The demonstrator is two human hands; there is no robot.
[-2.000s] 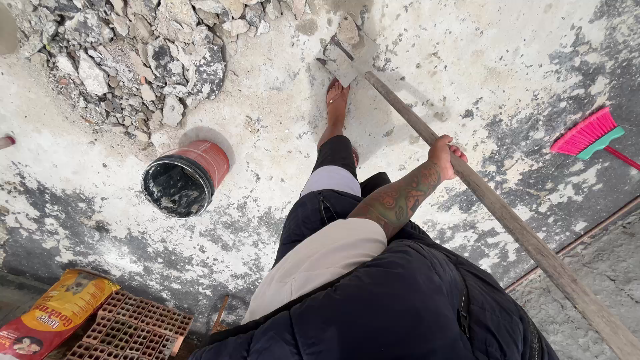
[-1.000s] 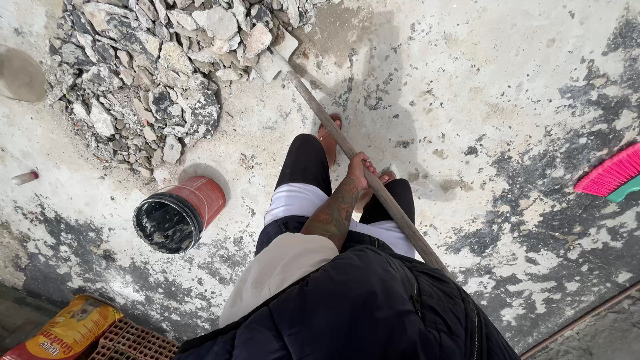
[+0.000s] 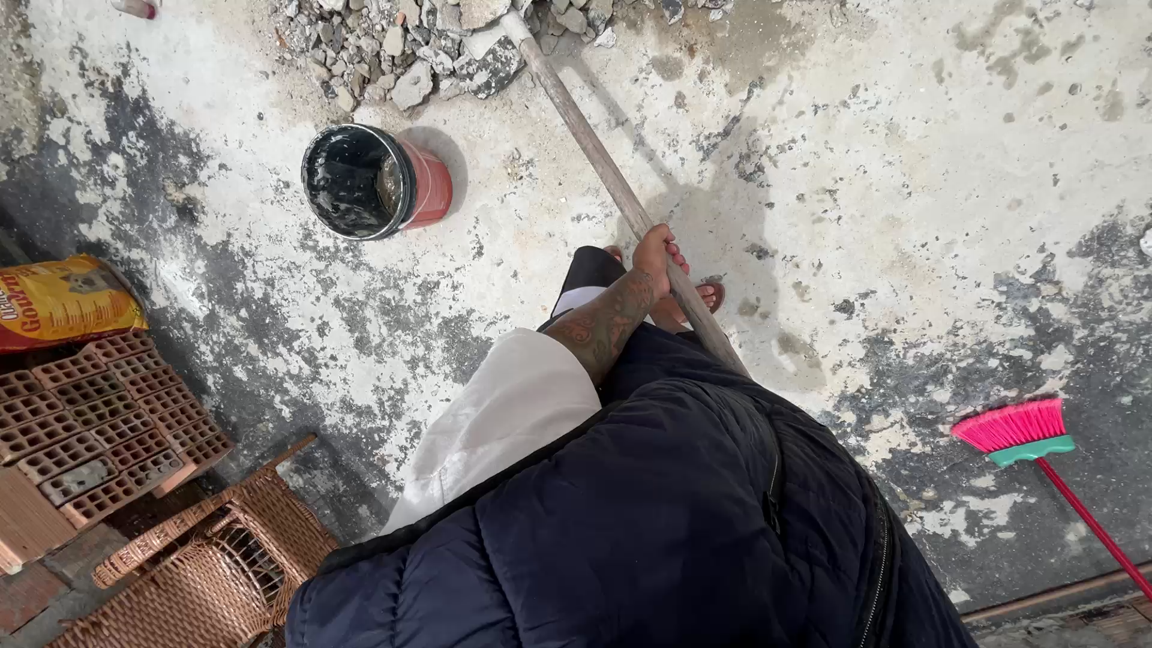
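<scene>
My tattooed left hand (image 3: 659, 261) is closed around the middle of a long wooden handle (image 3: 598, 144) that slants across the view in front of my legs. Its upper end meets a pale metal blade (image 3: 490, 38) at the edge of a heap of broken concrete rubble (image 3: 414, 85); whether the blade is a shovel's or a hoe's I cannot tell. The handle's lower end disappears behind my dark quilted jacket. My right hand is out of sight. Left of the handle lies a red bucket (image 3: 430, 184) with a black rim and a dark, stained inside.
At lower left are hollow clay bricks (image 3: 117, 405), a yellow and red printed bag (image 3: 67, 301) and a wicker chair (image 3: 207, 549). A pink and green broom (image 3: 1017, 432) lies on the right. My sandalled feet stand on the worn, patchy concrete floor (image 3: 864, 234).
The blade has moved from the bare floor two seconds ago to the rubble's edge. My left hand has stayed on the handle throughout. The view has shifted, bringing the wicker chair into sight.
</scene>
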